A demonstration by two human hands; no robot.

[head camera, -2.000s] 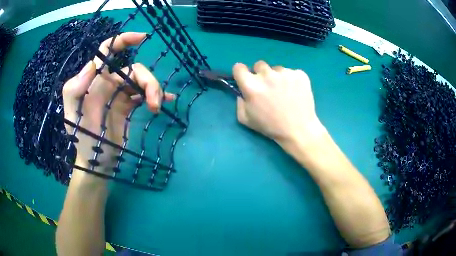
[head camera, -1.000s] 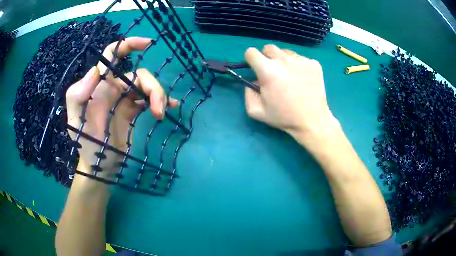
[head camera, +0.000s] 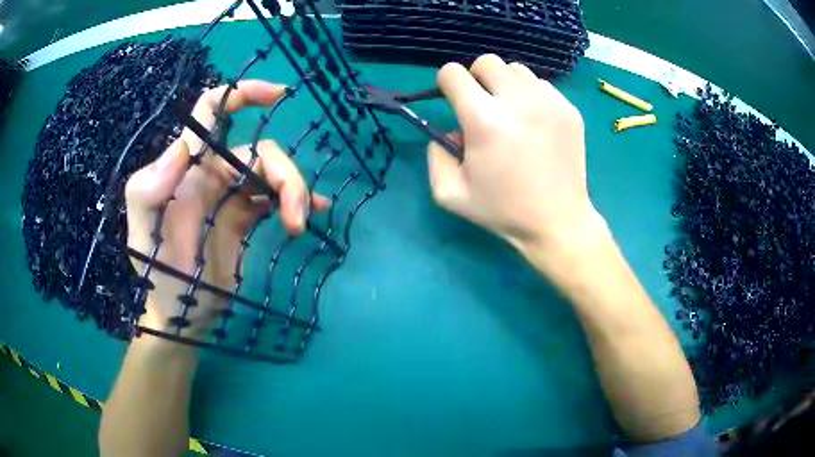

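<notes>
My left hand [head camera: 214,187] holds a black sprue frame [head camera: 268,192] above the green surface. The frame is bent into a curve; its lower part is an open grid with short stubs, and its upper strip still carries small dark parts. My right hand [head camera: 518,152] holds dark side cutters [head camera: 415,119] with the handles spread. Their jaws are at the upper strip of the frame. Whether the jaws are closed on a stub cannot be told.
A heap of small black parts [head camera: 71,178] lies at the left, partly behind my left hand. Another heap [head camera: 751,259] lies at the right. A stack of black frames [head camera: 460,40] is at the far edge. Two yellow sleeves [head camera: 625,94] lie at the far right.
The frame and my left hand have shifted slightly right and nearer to me. The cutters have moved up along the frame's strip, and their handles are spread wider than two seconds ago.
</notes>
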